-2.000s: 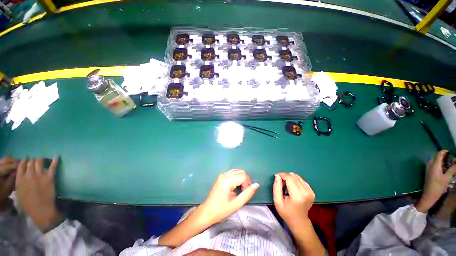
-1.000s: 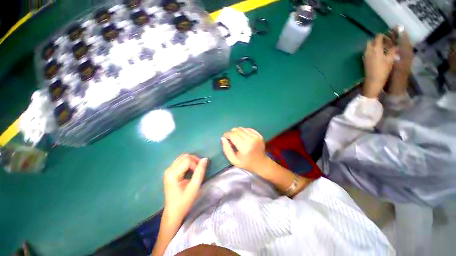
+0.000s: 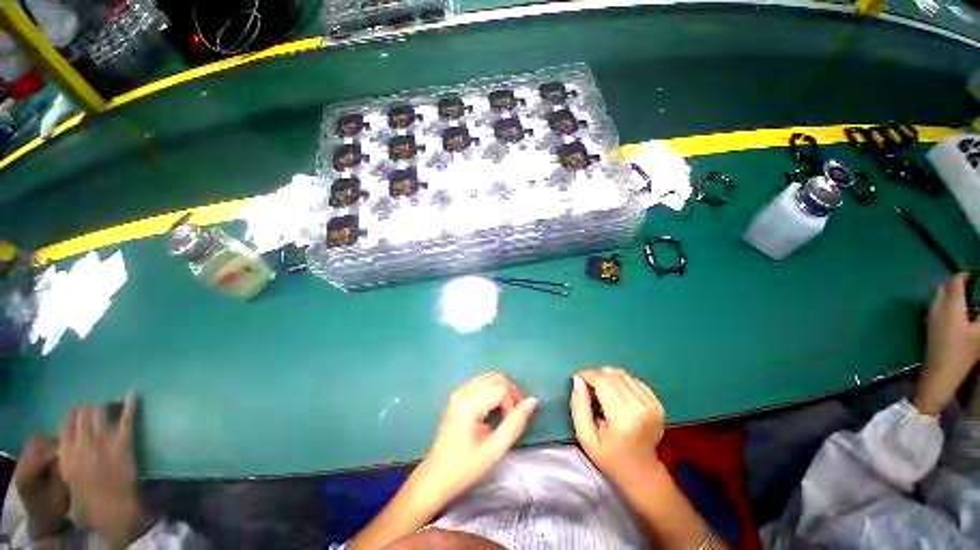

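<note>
My left hand [image 3: 480,422] rests at the bench's front edge, fingers loosely curled, thumb apart from them, nothing visible in it. My right hand [image 3: 620,417] rests beside it, also loosely curled, with a dark gap between thumb and fingers and no object visible. The hands do not touch. Ahead of them lie a glare-washed white round pad [image 3: 470,304], thin black tweezers [image 3: 534,286] at its right, a loose module [image 3: 604,269] with its gold-orange patch up, and an empty black watch frame [image 3: 665,256]. Behind is a stack of clear blister trays [image 3: 484,249] with black modules in several pockets.
A glass bottle [image 3: 228,269] and white wipes [image 3: 81,299] are at left. A white dispenser bottle [image 3: 790,223], spare black frames [image 3: 881,136] and a white foam tray [image 3: 960,177] are at right. Neighbours' hands show at left [image 3: 99,457] and right [image 3: 951,333].
The view swung right, then came back. My hands stay curled near the front edge, with only small shifts. The bench items keep their arrangement.
</note>
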